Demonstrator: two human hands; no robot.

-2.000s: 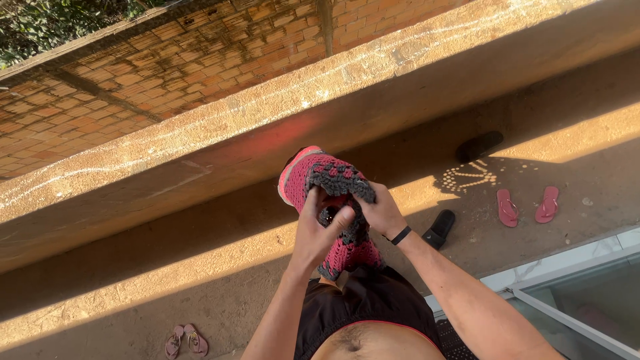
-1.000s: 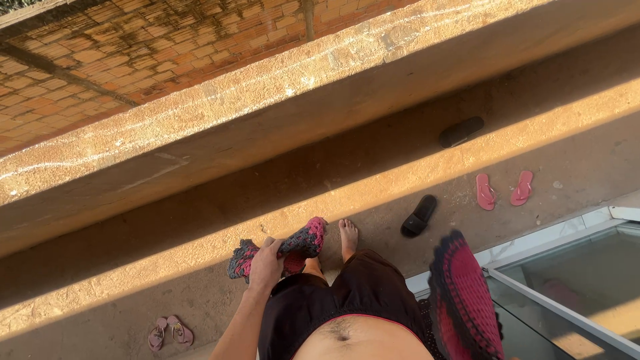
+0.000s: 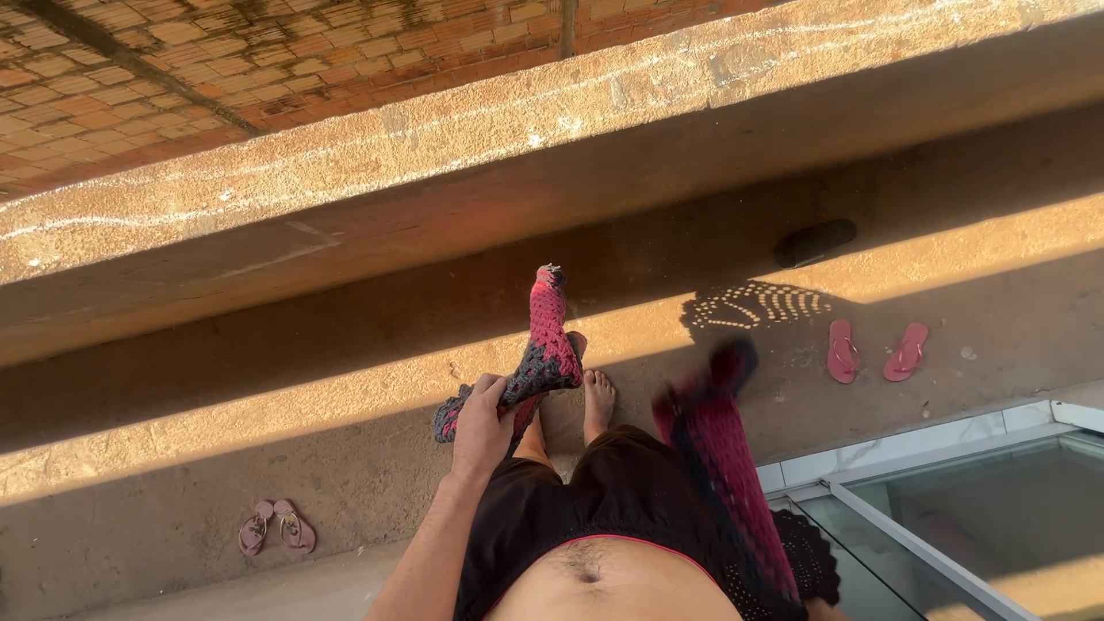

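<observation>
My left hand [image 3: 483, 427] grips a crocheted piece [image 3: 549, 323] in pink and dark grey yarn, bunched in its fingers, with one narrow end pointing up toward the wall. On the right, another pink and dark crocheted piece [image 3: 746, 483] is in the air beside my black shorts [image 3: 595, 500], blurred by motion. A dark, scalloped openwork piece [image 3: 806, 552] lies behind its lower end. Of my right arm only a sliver of skin [image 3: 826, 611] shows at the bottom edge; the fingers are hidden, so their hold cannot be told.
A low rough wall [image 3: 483, 112] runs across in front. Pink flip-flops [image 3: 843, 352] and a black slide sandal [image 3: 815, 243] are on the floor to the right; brownish-pink sandals [image 3: 295, 526] are at lower left. A metal-framed glass pane [image 3: 966, 517] is at lower right.
Two seconds ago both hands were together on bunched crochet in front; they are now apart. The right piece has changed shape and swung since a second ago, and the left one points up more.
</observation>
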